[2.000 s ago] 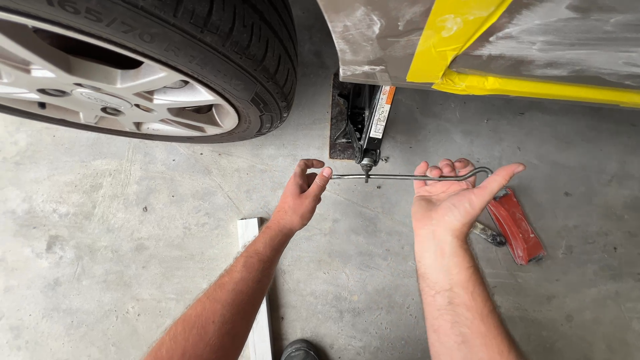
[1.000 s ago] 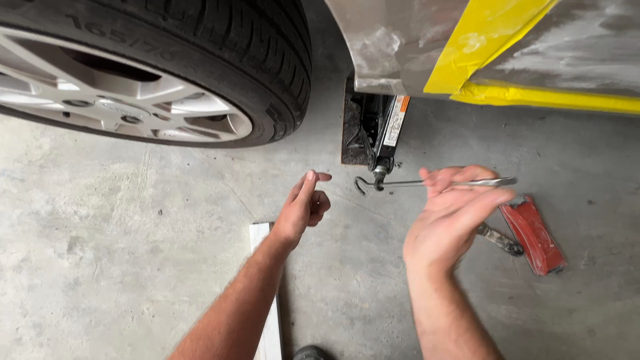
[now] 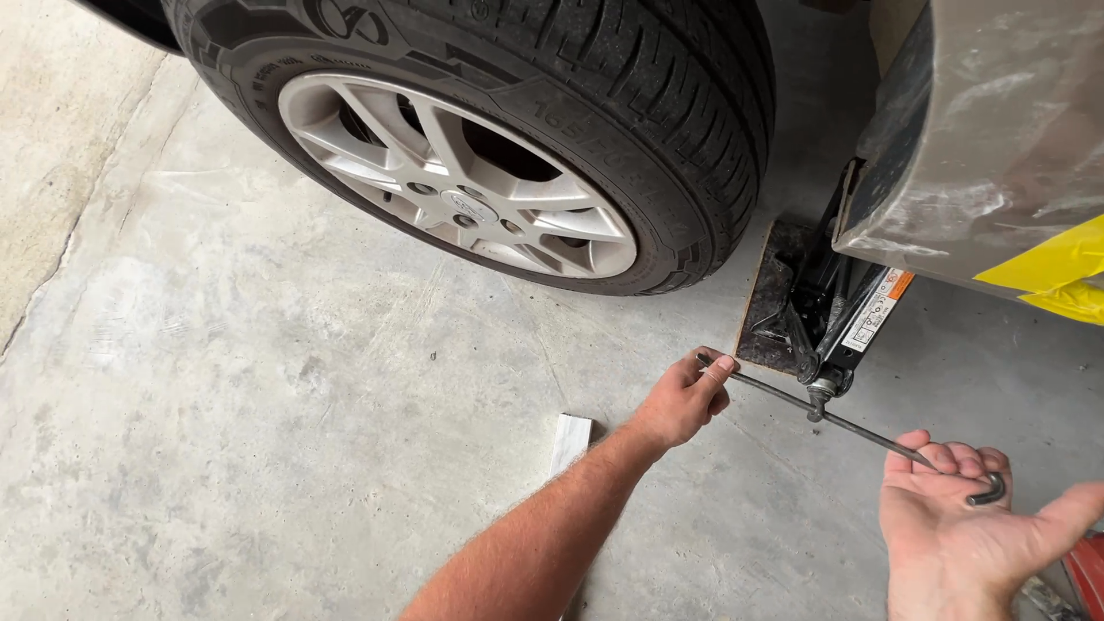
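A metal crank rod [image 3: 776, 394] with a hooked end passes through the eye at the screw end of a black scissor jack [image 3: 832, 310]. My left hand [image 3: 690, 397] pinches the rod's straight end between thumb and fingers. The hooked end lies across the palm and fingers of my right hand [image 3: 957, 509], which faces up with its thumb spread and does not close round the rod. The jack stands on a dark board [image 3: 763, 297] beneath the edge of a car's body panel [image 3: 975, 147].
A car wheel [image 3: 470, 207] with a silver alloy rim is left of the jack. Yellow tape [image 3: 1056, 267] covers part of the panel. A white strip [image 3: 571, 442] lies on the concrete floor behind my left forearm. A red object [image 3: 1088, 569] shows at the lower right edge.
My left hand, apart from the rod one second ago, now grips its straight end. The hook, then left of the jack's eye, is now at my right palm. The view has shifted left.
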